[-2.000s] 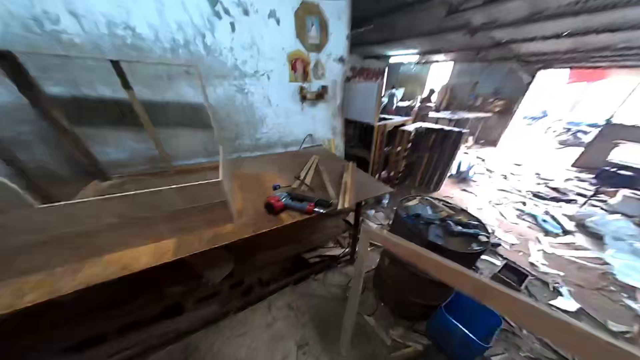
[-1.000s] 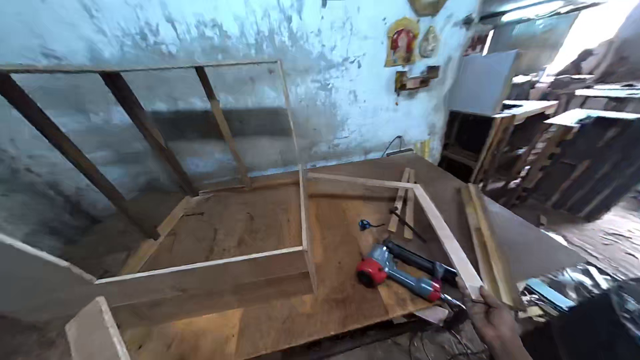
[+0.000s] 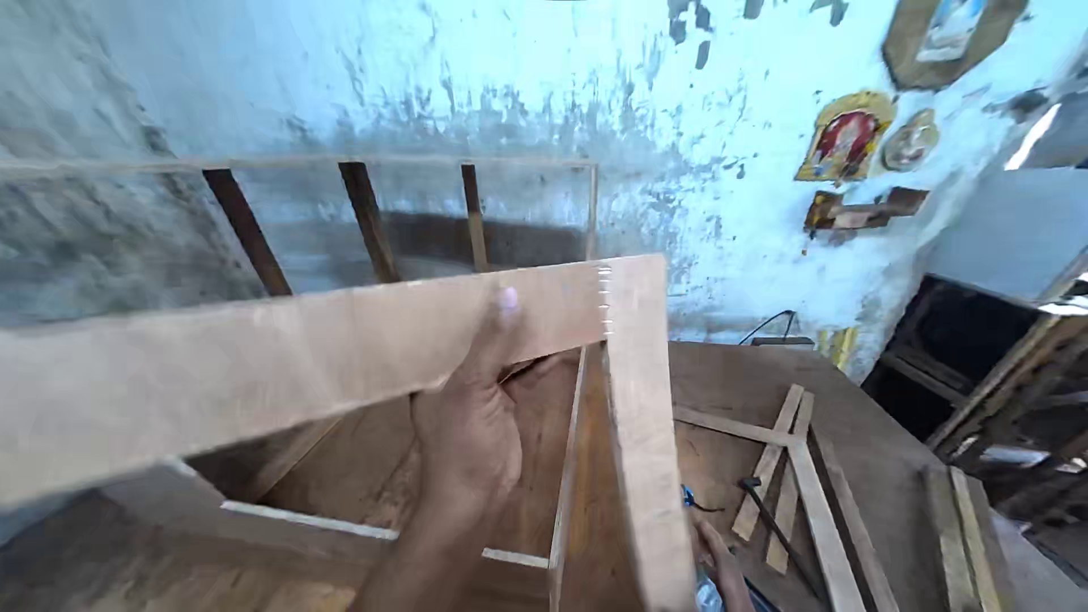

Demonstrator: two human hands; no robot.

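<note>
My left hand grips the horizontal strip of a flat wooden frame, thumb on its near face. A row of staples crosses the joint where this strip meets the downward strip. My right hand is partly hidden behind the downward strip, low in view, by a blue-grey tool that shows only in part; its grip cannot be made out. Behind the raised frame stands a large open wooden frame box. A hammer lies on the table among wooden strips.
The brown tabletop runs along a worn blue wall. More wooden strips lie at its right edge. Framed pictures and a small shelf hang on the wall. A dark wooden cabinet stands at the right.
A stapled frame corner is now raised in my left hand close to the camera. My right hand was at the end of a wooden strip near the red and grey power tool; it is now beside the raised frame.
</note>
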